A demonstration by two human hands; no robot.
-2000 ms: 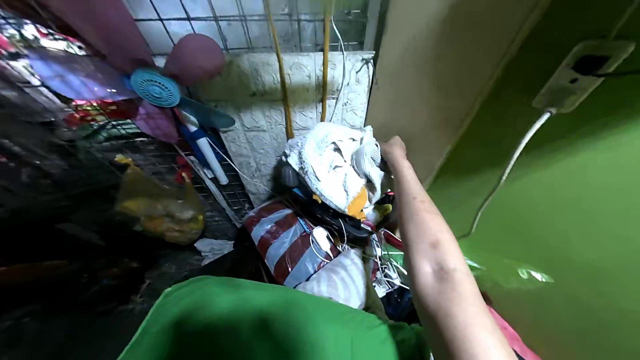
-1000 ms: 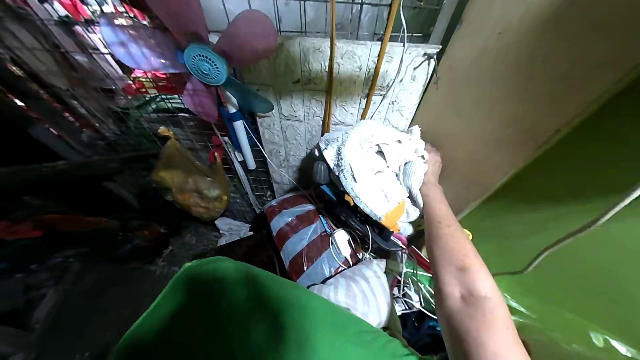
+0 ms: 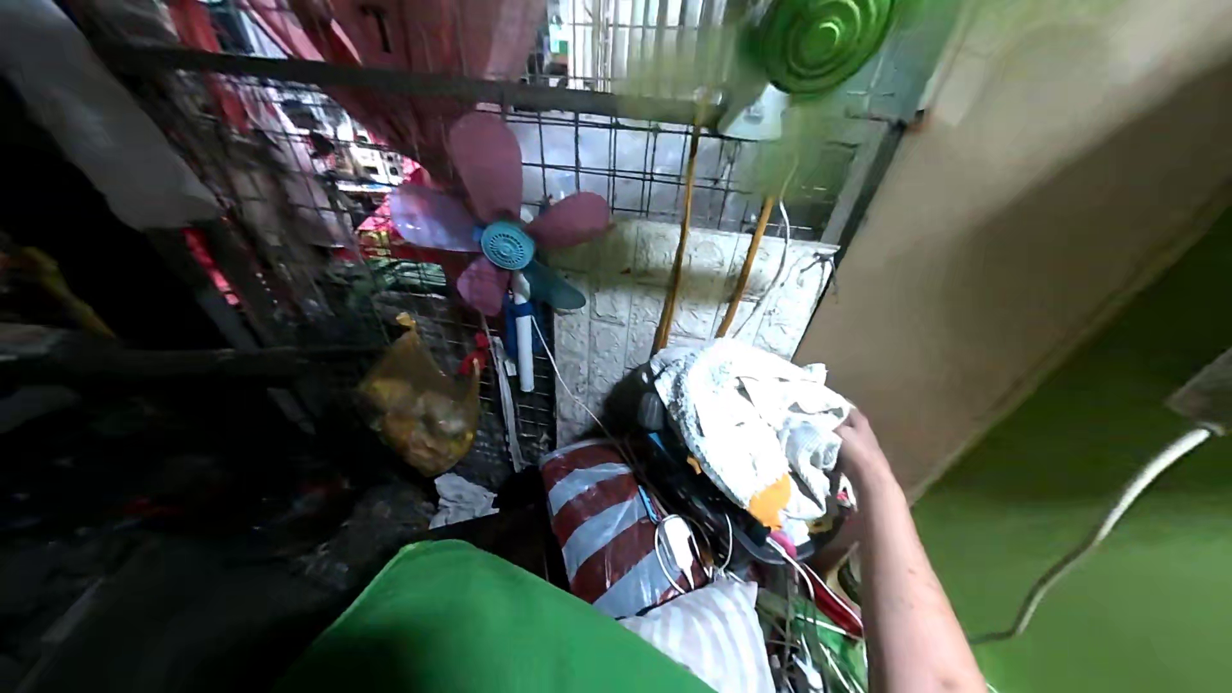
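Note:
My right hand (image 3: 859,445) is at the right side of a bundled white cloth (image 3: 731,414) with an orange patch, its fingers partly hidden against the fabric. The cloth lies heaped over a dark container or bag. Left of and below it stands a roll or bag with maroon and silver stripes (image 3: 587,520), with a white charger and its cable (image 3: 677,544) on top. A white striped cloth or pillow (image 3: 712,635) is below that. My left hand is not in view.
A fan with pink blades (image 3: 507,244) is by the wire grille at left. A yellowish plastic bag (image 3: 421,404) hangs below it. A blurred green round object (image 3: 823,43) is at the top. A board (image 3: 1011,241) and green wall (image 3: 1107,539) stand at right.
The view has tilted up, bringing the green round object into sight. My right hand stays at the right side of the white cloth.

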